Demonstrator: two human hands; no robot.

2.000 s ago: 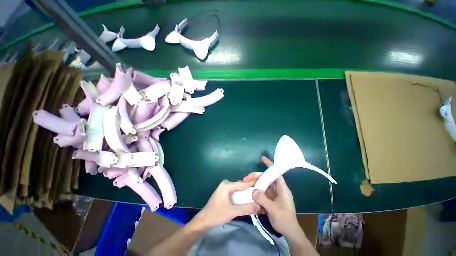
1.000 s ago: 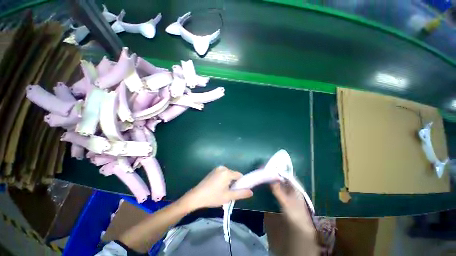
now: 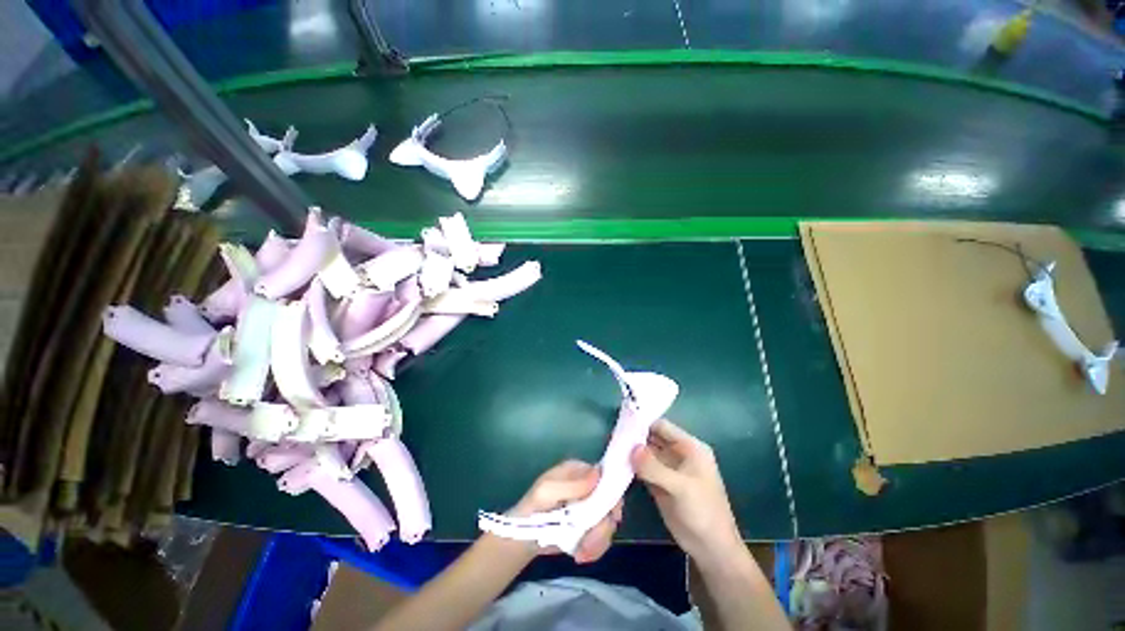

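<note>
A joined headband (image 3: 617, 462), white with ear-like flares and a pale pink strip along its middle, is held above the bench's front edge. My left hand (image 3: 565, 499) grips its lower left part, with fingers behind and below it. My right hand (image 3: 681, 478) touches its right side near the middle with thumb and fingers. The far fingertips are partly hidden behind the piece. A heap of pink headband covers (image 3: 352, 333) lies on the bench at left.
Stacked cardboard dividers (image 3: 93, 358) stand at far left. A cardboard sheet (image 3: 919, 345) at right bears a wired white shell (image 3: 1063, 330). White eared parts (image 3: 463, 170) lie on the green conveyor belt (image 3: 642, 148). A blue crate (image 3: 265, 586) and a box with pinkish parts (image 3: 839, 579) are below.
The headband has been turned in my hands, its pink strip now facing up and one eared end swung to the lower left. My right hand has returned to its middle. The camera view has shifted.
</note>
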